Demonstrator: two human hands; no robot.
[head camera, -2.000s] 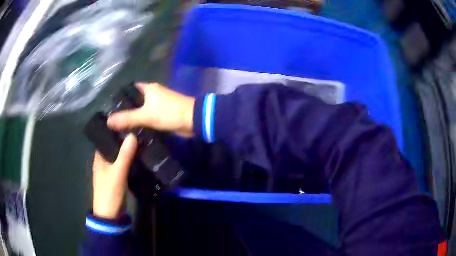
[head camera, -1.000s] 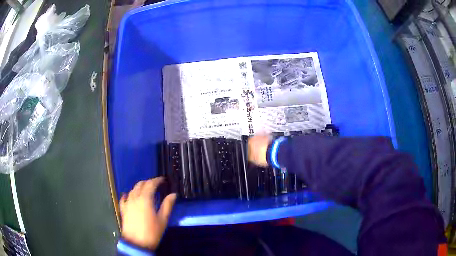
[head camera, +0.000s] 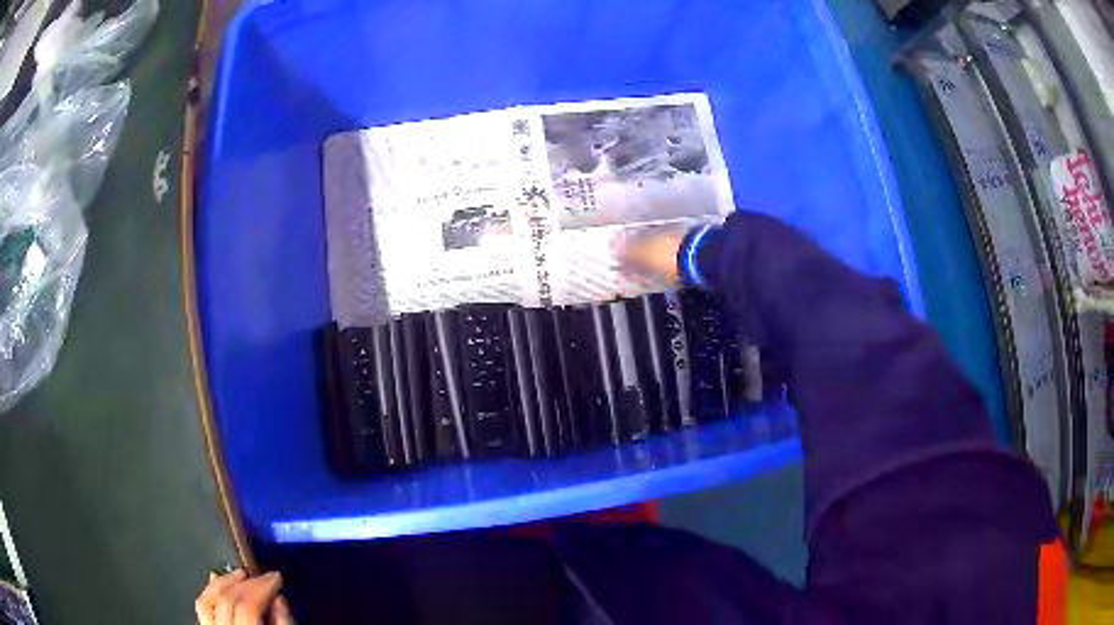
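Black remote controls (head camera: 489, 379) stand packed side by side in a row along the near side of the blue tote (head camera: 562, 494). A printed paper liner (head camera: 428, 220) lies flat in the tote beyond them. My right hand (head camera: 654, 256) is over the liner, just beyond the row's right part; it is blurred, and its fingers and anything in them cannot be made out. My right sleeve covers the row's right end. My left hand (head camera: 244, 598) is at the bottom edge of the picture, cut off, with its fingers on the bench edge.
A dark green bench top (head camera: 122, 366) runs along the left with a brown edge against the tote. A crumpled clear plastic bag (head camera: 55, 208) lies on it. Pale metal rails (head camera: 1002, 220) stand at the right, with a red-and-white printed label (head camera: 1085, 214).
My left hand has moved from the tote's near left corner down to the bench edge. My right hand has moved from the remotes up over the liner. The view has shifted right.
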